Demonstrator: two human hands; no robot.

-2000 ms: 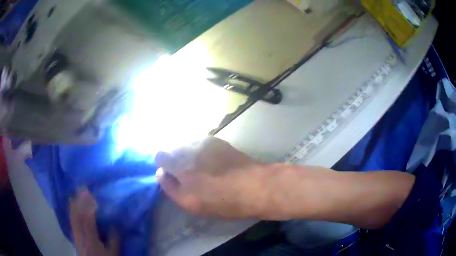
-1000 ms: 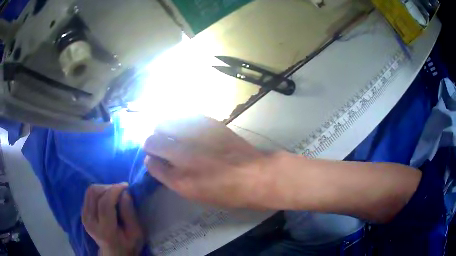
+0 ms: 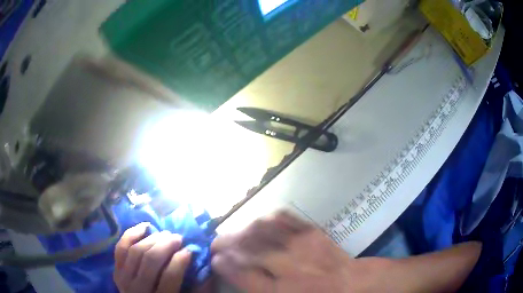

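Observation:
Royal-blue cloth (image 3: 83, 266) lies bunched below the needle area, which lamp glare hides. My left hand (image 3: 150, 260) has its fingers curled on the bunched cloth. My right hand (image 3: 275, 252), slightly blurred, holds the cloth's right side between thumb and fingers; the exact grip is unclear. The cream machine head (image 3: 86, 114) is at the left, with a curved metal bar (image 3: 74, 250) crossing in front of the cloth. Black thread snips (image 3: 292, 130) lie on the bed right of the glare, across a dark line, blades pointing left.
The green control panel (image 3: 189, 51) with a lit screen is at the top. A measuring strip (image 3: 395, 166) follows the table's front edge. A yellow box (image 3: 456, 31) holds clear plastic at the upper right. Pale blue-grey cloth (image 3: 496, 160) and darker blue cloth hang at the far right.
The view has shifted, showing more of the green panel and placing the machine head lower. The cloth between my hands is more bunched. My hands are closer together, and the curved bar now shows.

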